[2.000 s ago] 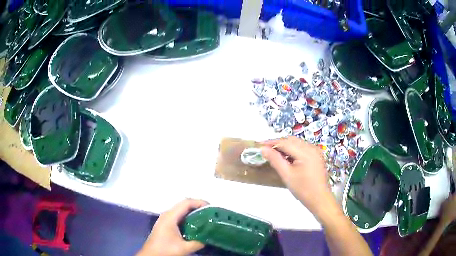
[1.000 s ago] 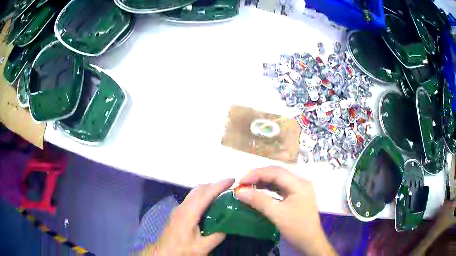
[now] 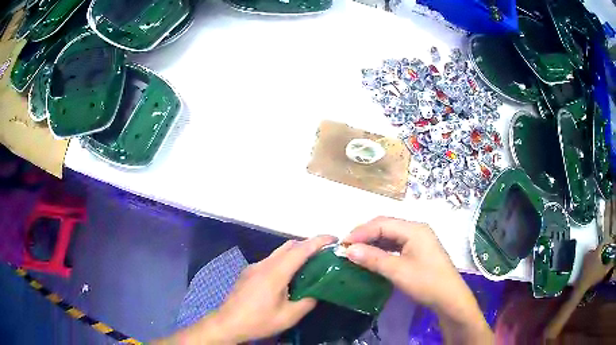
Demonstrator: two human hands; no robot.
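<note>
A glossy dark green housing (image 3: 341, 283) is held over my lap at the table's front edge. My left hand (image 3: 273, 286) grips its left side, with fingertips on the upper rim. My right hand (image 3: 398, 259) pinches a tiny silvery part (image 3: 340, 249) at the housing's upper rim, and its fingers partly hide it. A small white oval dish (image 3: 365, 151) sits on a brown board (image 3: 325, 156) beyond my hands.
A heap of silvery parts (image 3: 442, 124) lies right of the dish. Green housings are piled at left (image 3: 86, 84) and right (image 3: 508, 222). A blue bin (image 3: 473, 15) is at the back. A red stool (image 3: 57, 236) stands on the floor. Another person's hand shows at far right (image 3: 594, 269).
My right hand has moved from the dish to the housing. The housing has been turned and shifted right. The orange face seen at the fingertips a second ago is now mostly covered. The view has shifted.
</note>
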